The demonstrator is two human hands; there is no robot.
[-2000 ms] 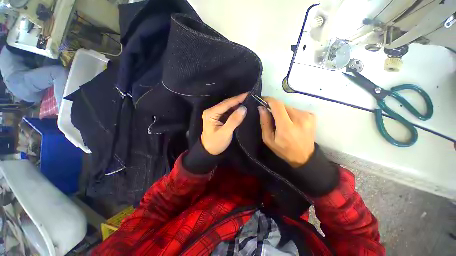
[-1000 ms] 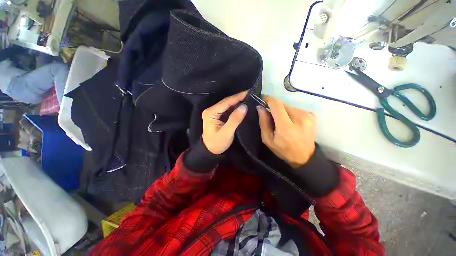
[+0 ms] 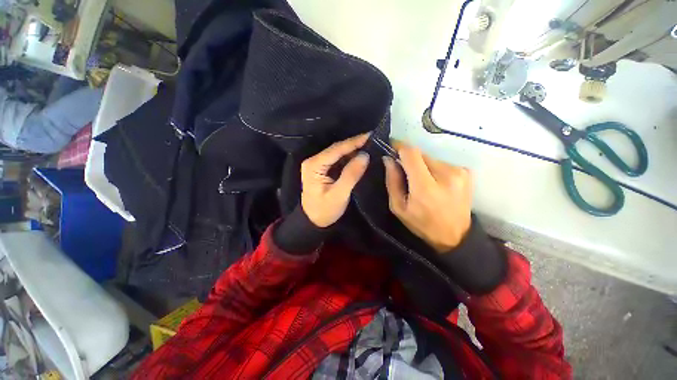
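Note:
A dark denim garment point(image 3: 312, 85) lies over the table's edge and my lap, with a wide curved opening edged in pale stitching. My left hand point(image 3: 332, 182) pinches the seam edge of the cloth between thumb and fingers. My right hand point(image 3: 428, 194) holds a small slim metal tool point(image 3: 387, 148), its tip at the cloth beside my left fingertips. Most of the tool is hidden in my fingers, so its kind is unclear.
Green-handled shears point(image 3: 568, 133) lie on the white machine bed at the right, below the sewing machine head point(image 3: 623, 33). More dark cloth point(image 3: 141, 159) hangs over a white bin point(image 3: 111, 111) at the left. A person's blue-clad limb point(image 3: 37, 115) shows far left.
My hands stay almost in place at the same seam spot. The view has shifted very slightly. Nothing has been taken up or let go.

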